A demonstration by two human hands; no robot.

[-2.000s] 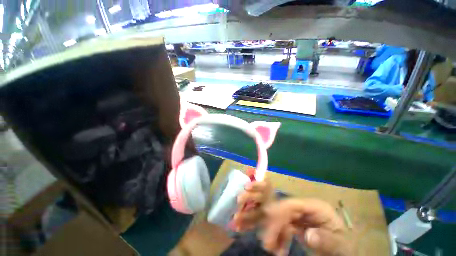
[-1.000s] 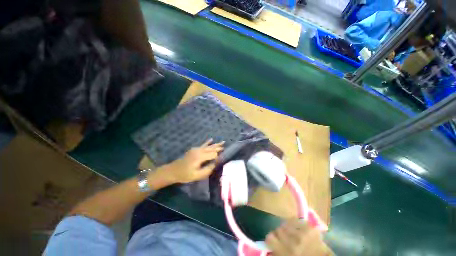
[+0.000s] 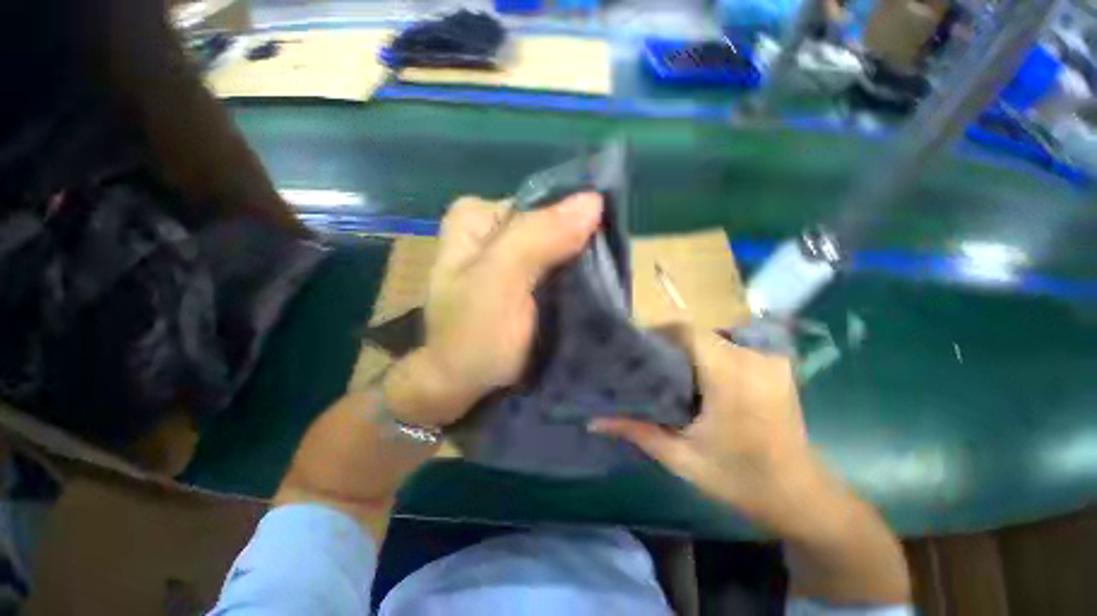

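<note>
My left hand (image 3: pixel 481 307) grips the upper left side of a dark grey, dotted protective bag (image 3: pixel 589 361), thumb near its upper edge. My right hand (image 3: pixel 734 421) grips the bag's right side. The bag is bunched up and held above the tan cardboard sheet (image 3: pixel 693 260). No headphones show; whether they are inside the bag cannot be seen. The picture is blurred around the hands.
An open carton (image 3: pixel 181 132) with dark bags (image 3: pixel 132 289) stands at the left. A white bottle (image 3: pixel 788 279) and a metal post (image 3: pixel 932 132) are at the right. A pale pen-like thing (image 3: pixel 668 285) lies on the cardboard. The green conveyor (image 3: pixel 397 157) runs behind.
The bag has been lifted from the cardboard and is now held in both hands. The pink headphones that my right hand held are no longer visible. The view has turned.
</note>
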